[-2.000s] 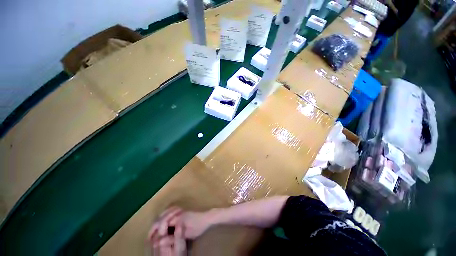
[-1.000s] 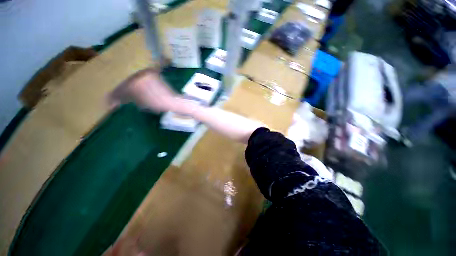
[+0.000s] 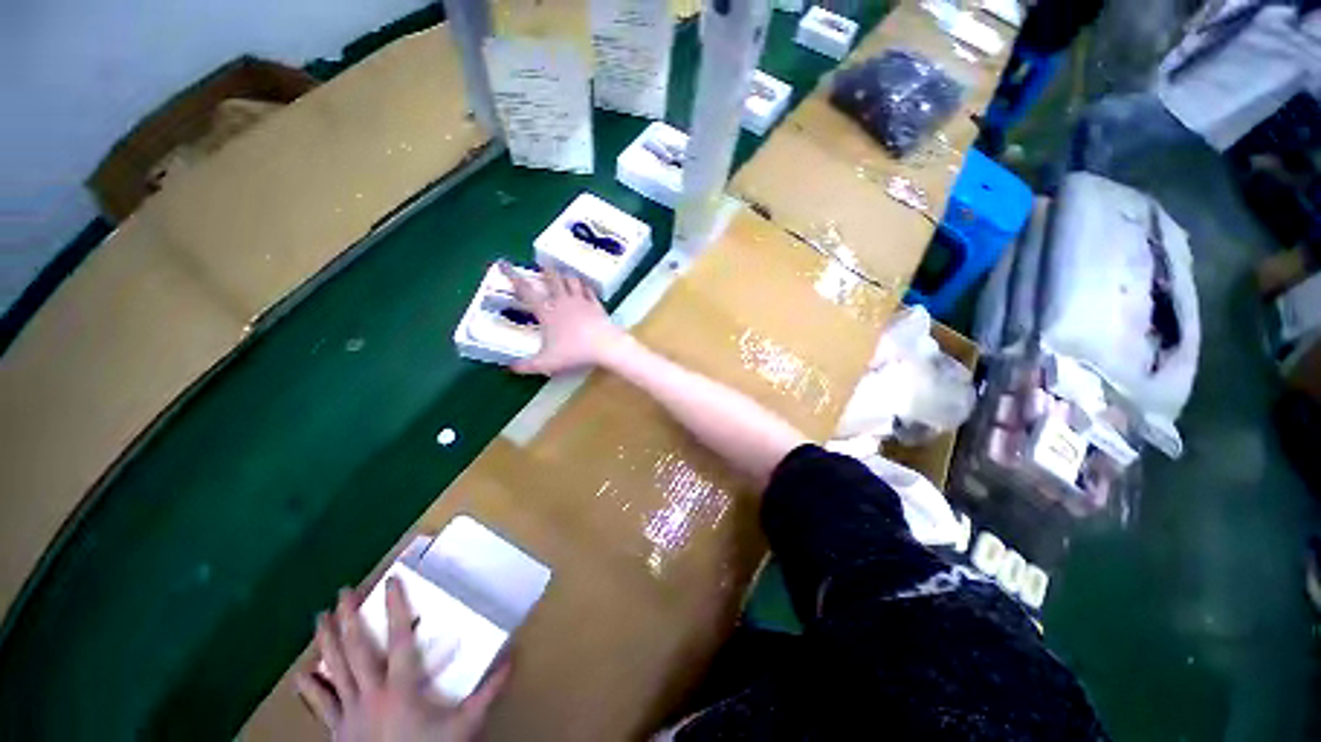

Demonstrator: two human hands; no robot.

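Note:
My right hand (image 3: 562, 319) reaches over the green belt (image 3: 326, 413) and rests on the nearest open white box (image 3: 490, 322), fingers spread over it, partly hiding a dark cable inside. My left hand (image 3: 388, 670) is at the lower edge of the view, around a white box (image 3: 446, 634) on the cardboard-covered bench edge. A pale grey-white flap (image 3: 490, 565) stands out from that box toward the right. Another open white box (image 3: 591, 244) with a coiled black cable sits just behind the one under my right hand.
More white boxes (image 3: 655, 160) stand further along the belt. Printed cards (image 3: 541, 105) stand upright near slanting metal posts (image 3: 720, 116). A bag of dark parts (image 3: 895, 99) lies on the bench (image 3: 695, 435). A blue bin (image 3: 985, 225) and plastic-wrapped goods (image 3: 1108, 290) are at right.
My right hand has gone from the bench edge out over the belt and onto the nearest open box. My left hand now has a white box with a flap at the lower left.

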